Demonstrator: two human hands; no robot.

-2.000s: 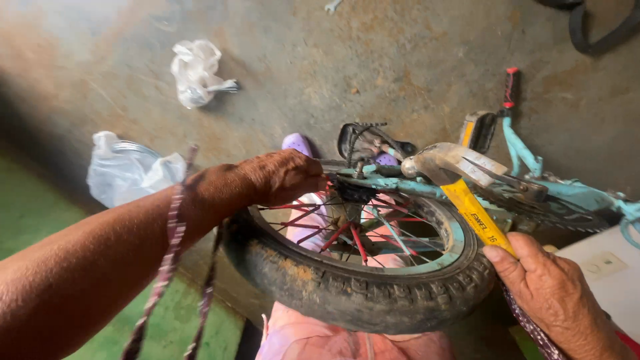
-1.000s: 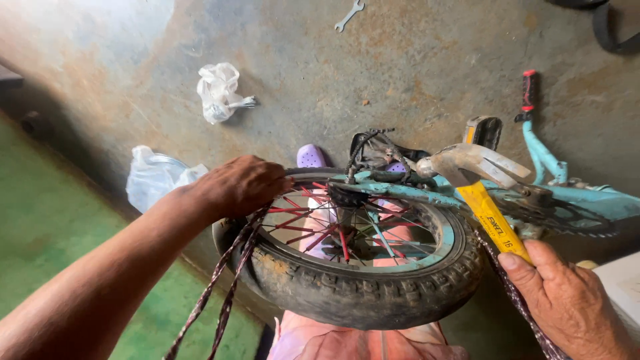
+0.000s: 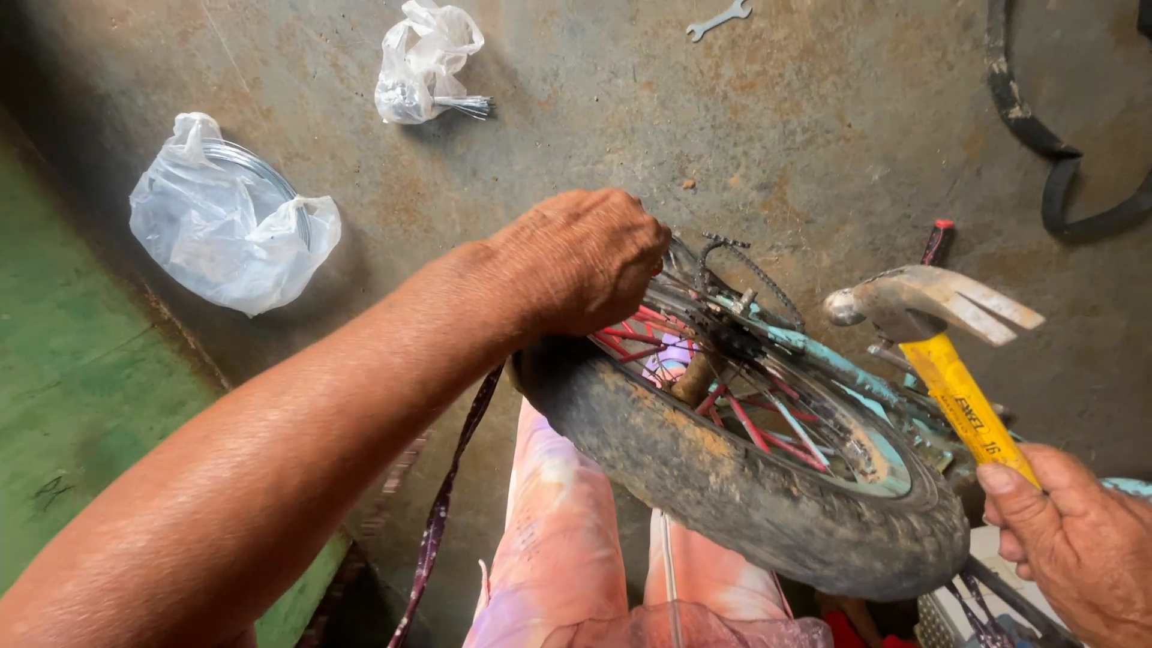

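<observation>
My left hand (image 3: 589, 261) is closed on the far left part of a bicycle wheel, its fingertips hidden behind the rim. The wheel's muddy knobby tyre (image 3: 720, 459) stands tilted above my lap, with red and pale blue spokes (image 3: 742, 418) inside. A bicycle frame in chipped light blue paint (image 3: 832, 360) runs from the hub toward the right. In my right hand (image 3: 1066, 531) is a claw hammer (image 3: 963, 387) with a yellow handle, held by the handle with its steel head up, right of the wheel.
On the concrete floor lie a plastic bag with coiled wire (image 3: 234, 216), a smaller bag with thin metal pieces (image 3: 427, 67), an open-ended wrench (image 3: 718, 20) and a black rubber strip (image 3: 1035, 126). A patterned cord (image 3: 445, 504) hangs below my left arm. A light-coloured crate (image 3: 981, 585) stands at lower right.
The wheel has tilted more steeply, its right side lower, with my left hand still at its far left part. The hammer stays in my right hand. The view has shifted.
</observation>
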